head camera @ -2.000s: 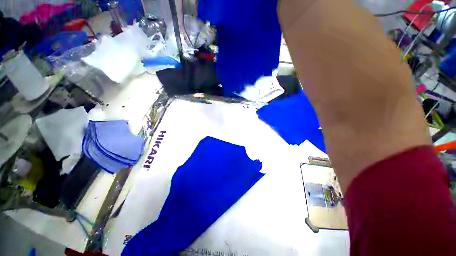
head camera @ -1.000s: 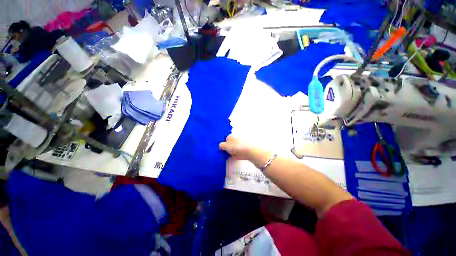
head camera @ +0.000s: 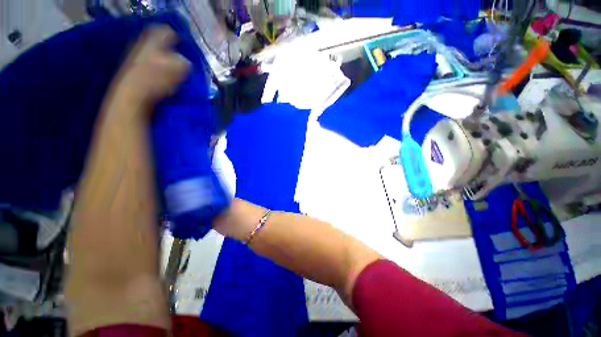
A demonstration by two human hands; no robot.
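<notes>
My left hand (head camera: 161,66) is raised at the upper left, blurred, and grips a large bright blue cloth piece (head camera: 46,112). The cloth hangs to both sides of my left forearm, with a pale band near its lower right end. My right hand (head camera: 227,217) is at that lower end; its fingers are mostly hidden by the cloth, so its grip cannot be told. Another blue panel (head camera: 267,155) lies flat on the white table, partly under my right wrist.
The white sewing machine (head camera: 455,155) stands right, with a light-blue lamp (head camera: 415,168). Red-handled scissors (head camera: 527,224) lie on a blue stack with pale strips (head camera: 527,270). Another blue piece (head camera: 382,99) lies behind, partly over a light-blue tray (head camera: 372,49).
My left hand has come into view, raised with the large blue cloth. My right hand has moved left from the flat panel to the raised cloth. The view has shifted.
</notes>
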